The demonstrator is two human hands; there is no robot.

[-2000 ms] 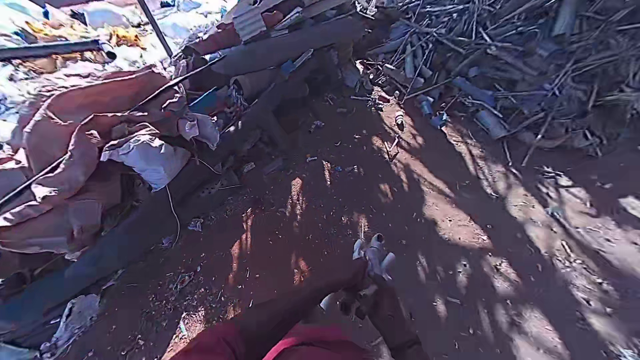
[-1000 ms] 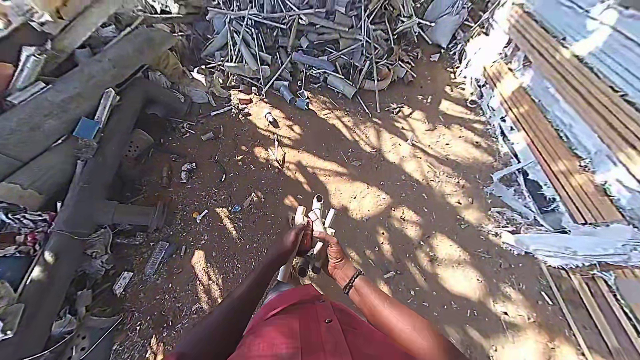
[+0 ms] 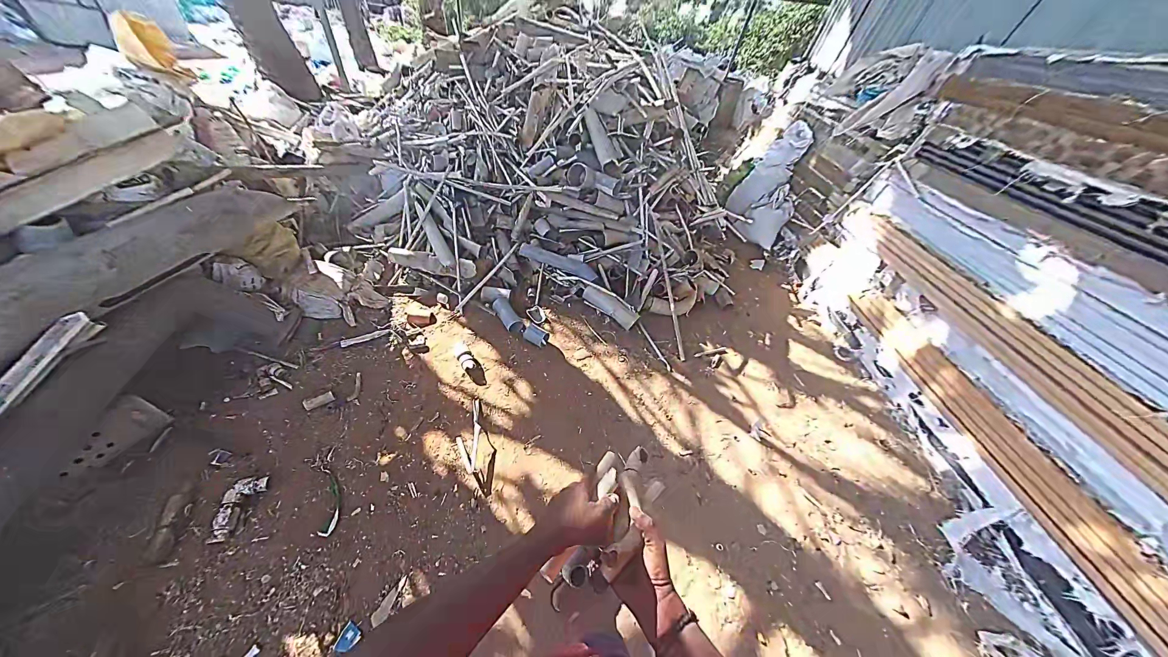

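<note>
Near the bottom middle, my left hand (image 3: 579,518) and my right hand (image 3: 650,552) are close together around a bundle of short pale pipe pieces (image 3: 630,482). The pieces poke out above the fingers, and a darker open pipe end (image 3: 577,571) shows below them. The left fingers close on the bundle from its left side. My right hand grips it from the right, with a dark band on that wrist. Parts of the pieces are hidden by the fingers.
A large heap of pipe offcuts and thin sticks (image 3: 584,210) rises ahead. Large pipes (image 3: 137,246) lie at left. Long brown strips (image 3: 1022,456) and white sheeting (image 3: 1004,310) line the right. A small pale fitting (image 3: 466,357) and scraps lie on the dirt.
The view has swung strongly right and up since the earliest frame, bringing the whole heap and the right-hand stacks into sight. Both hands stay together on the pipe pieces.
</note>
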